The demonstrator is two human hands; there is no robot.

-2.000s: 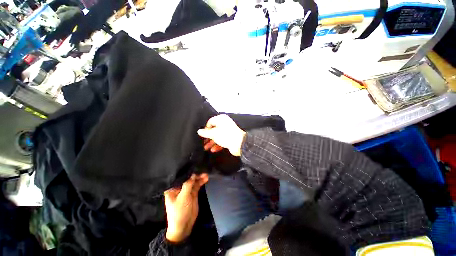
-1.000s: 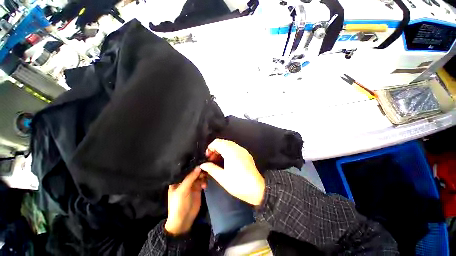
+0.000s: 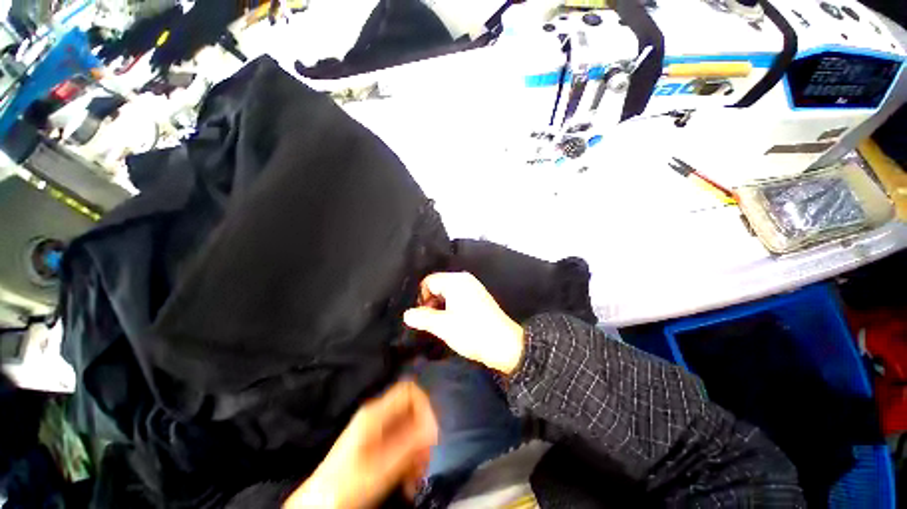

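Observation:
A large black garment [image 3: 288,229] lies heaped over the table's left part and hangs down at the front. A narrower black piece [image 3: 517,278] sticks out from it to the right along the table's front edge. My right hand [image 3: 465,316] pinches the garment's edge between thumb and fingers, at the heap's right side. My left hand [image 3: 383,442] is blurred, below and left of my right hand, in front of the lower garment and my lap. Its fingers are not clear, and I cannot tell whether it holds cloth.
The white sewing machine [image 3: 716,99] stands at the back right, its needle area [image 3: 572,147] beyond the garment. Snips [image 3: 704,181] with an orange-yellow handle lie beside an open box [image 3: 817,207]. A blue crate [image 3: 776,368] is below right. Another black piece [image 3: 393,38] lies behind.
My left hand has moved down, away from my right hand, where the two met at the edge one second ago. Earlier, my right hand came down along the cloth edge and still pinches it.

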